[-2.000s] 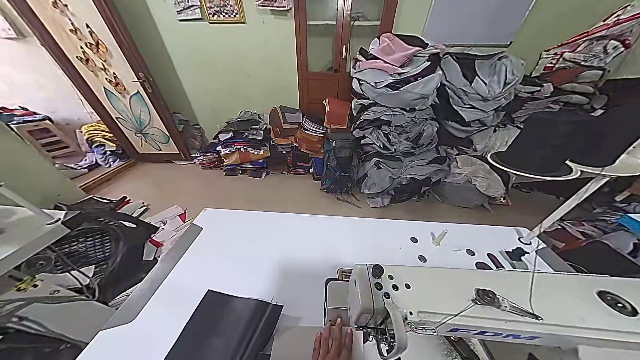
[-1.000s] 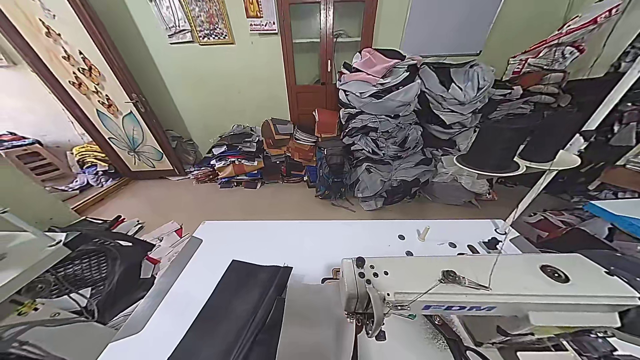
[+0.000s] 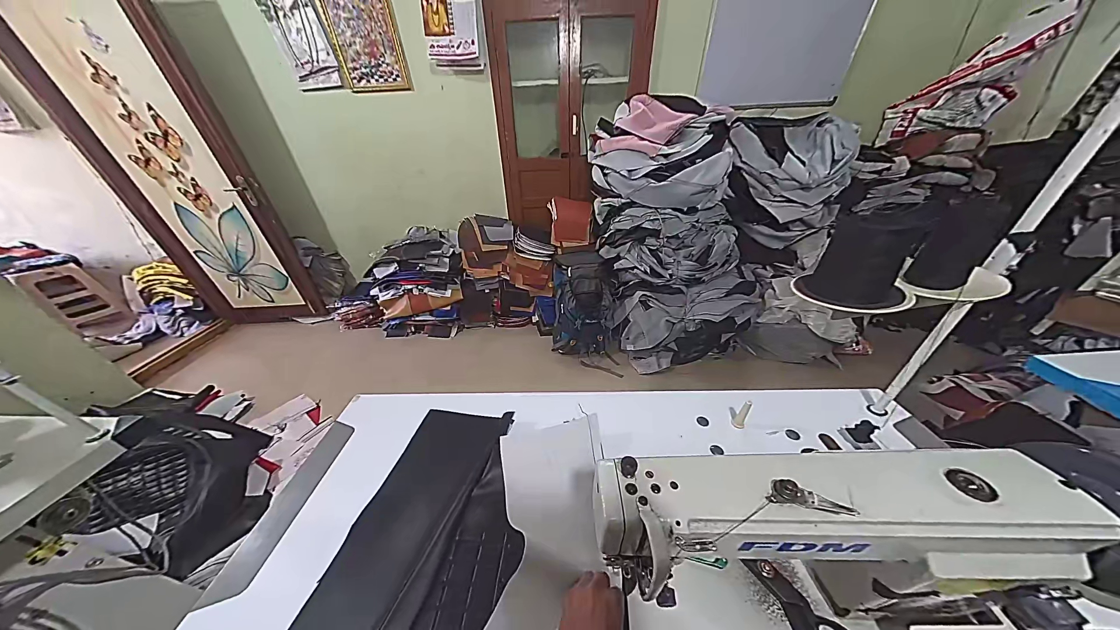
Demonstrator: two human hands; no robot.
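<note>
A white FDM sewing machine (image 3: 840,507) stands on the right of a white table (image 3: 367,429). Black leather-like material (image 3: 411,516) with stitched lines lies left of its head, joined by or lying against a pale grey piece (image 3: 551,490) that reaches to the needle area. One hand (image 3: 593,602) shows at the bottom edge, resting on the pale piece just below the needle area; which hand it is, and its fingers' grip, cannot be told. The other hand is out of view.
Two black thread cones (image 3: 862,254) stand on a holder at the right. A small cone-shaped piece (image 3: 742,414) is on the table's back. Stacks of folded pieces (image 3: 420,280) and a tall heap of grey fabric (image 3: 682,236) line the wall. A black mesh chair (image 3: 157,481) stands left.
The black material and pale piece have moved farther back over the table. The hand, out of view one second ago, shows again beside the machine head.
</note>
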